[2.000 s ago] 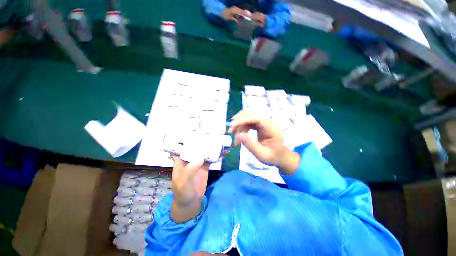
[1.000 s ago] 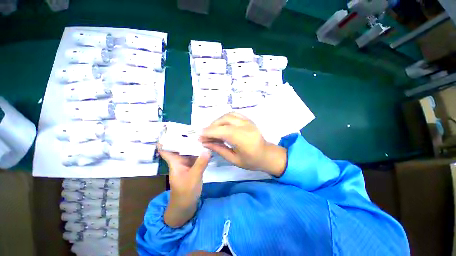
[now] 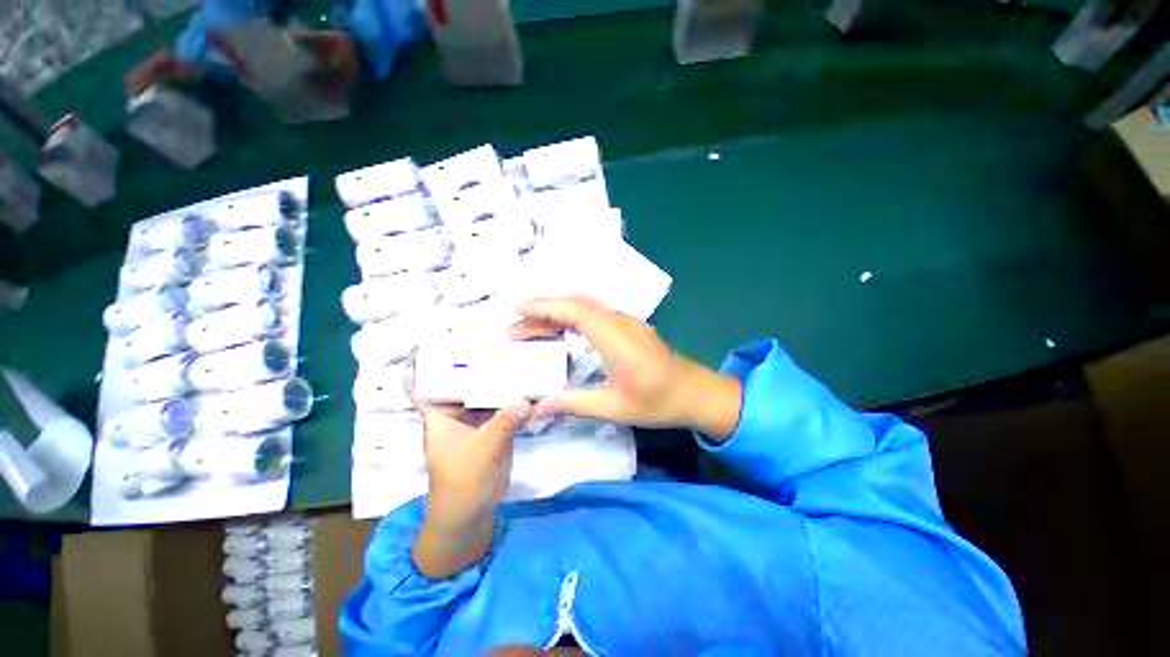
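A glossy white cylindrical unit [image 3: 494, 372] with a small dark slot lies level between my hands, over the right-hand rows. My left hand [image 3: 470, 449] holds it from below at its near side. My right hand [image 3: 625, 366] is at its right end, thumb and fingers around that end. Rows of white units [image 3: 385, 221] lie beneath and beyond it on a white sheet [image 3: 565, 477]. A blank-looking white sheet [image 3: 622, 276] lies over the right part of these rows. No label can be made out at my fingertips.
A second white sheet [image 3: 116, 494] with two columns of units [image 3: 234, 326] lies left. Curled white backing [image 3: 54, 462] is at the far left. A brown carton [image 3: 103, 578] with stacked units is below the bench edge. Upright boxes [image 3: 477, 41] and a person's blue sleeves [image 3: 385, 28] are beyond.
The view has shifted, so the left sheet sits further left and smaller. The unit remains in my hands, now over the right-hand rows; my right hand has spread around its right end.
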